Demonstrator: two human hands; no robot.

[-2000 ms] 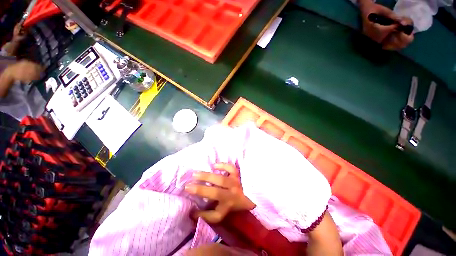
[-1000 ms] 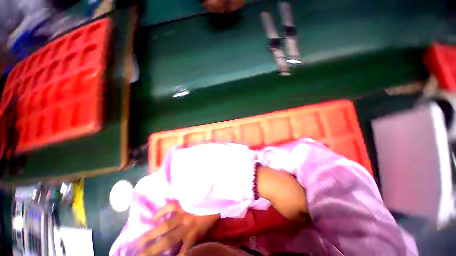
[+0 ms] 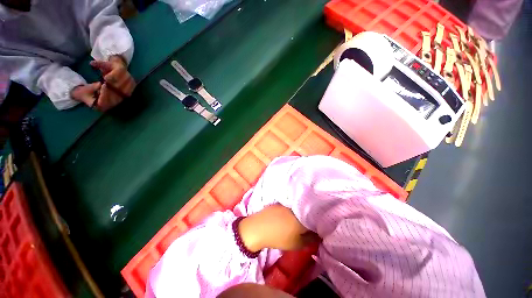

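My left hand, with a dark red bead bracelet at the wrist, lies across my body. Its fingers tuck in at my right sleeve and are hidden, so its grip cannot be told. My right hand is not visible. My pink striped sleeves rest over an orange-red compartment tray; the pockets that show hold nothing. Beyond it, two watches with pale grey straps lie side by side on the green conveyor belt: one watch farther, one watch nearer.
A white tape dispenser stands right of the tray. Behind it, cream-yellow strips fan over another orange tray. A red tray is at lower left. Across the belt are a person's hands and a clear plastic bag.
The view has swung right: the dispenser and strips now show, while the keypad device and white disc have left the picture. My right hand, seen earlier on my left sleeve, no longer shows.
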